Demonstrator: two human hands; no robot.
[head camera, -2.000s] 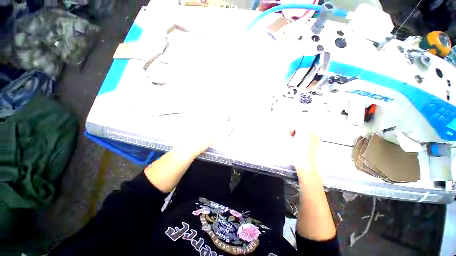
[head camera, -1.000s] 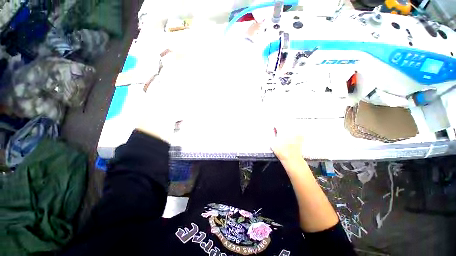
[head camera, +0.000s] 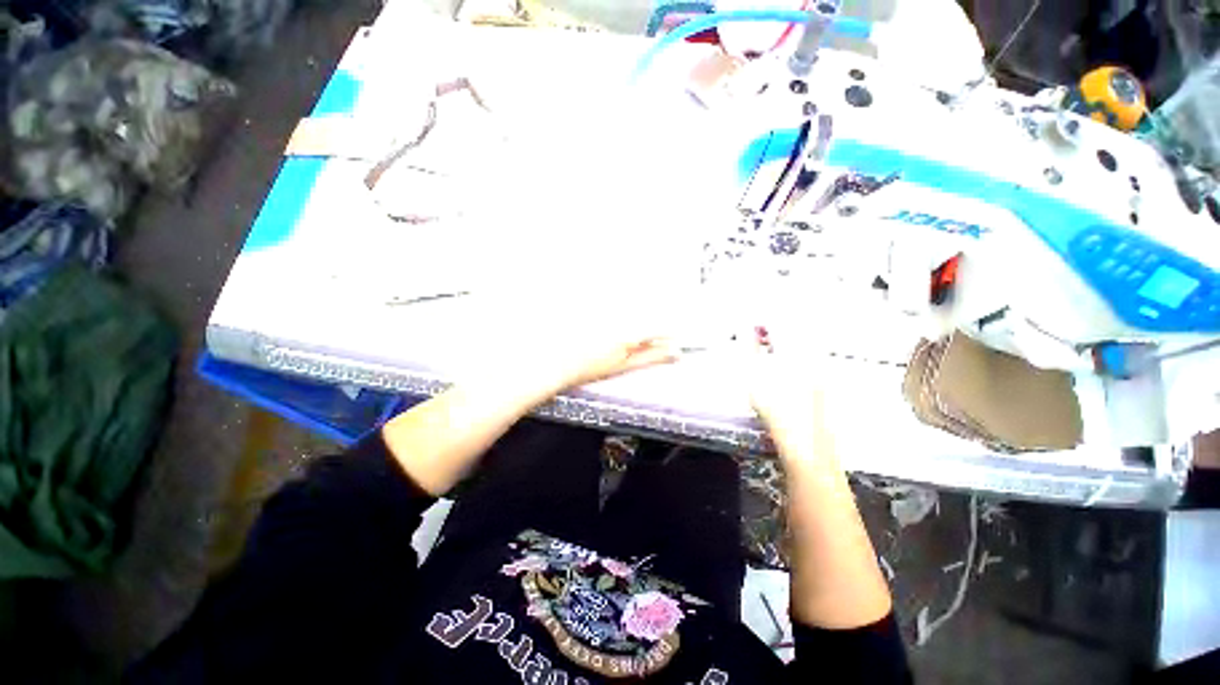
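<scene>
My left hand lies on the white sewing table near its front edge, fingers pointing right; glare washes out its outline. My right hand is on the table to the right, also bleached by glare, with a small red spot at its fingertips. A thin dark line runs between the two hands; whether a fabric piece lies under them cannot be told. The sewing machine's needle area is just beyond my right hand. A stack of brown cut pieces lies to the right, beside the machine body.
A thin curling brown strip and a small tan piece lie on the table's left part. A blue hose curves behind. A blue crate sits under the left table edge. Dark green cloth lies at left.
My left hand has moved right, from the table's left part towards my right hand, compared with one second ago. The camera view has shifted and tilted.
</scene>
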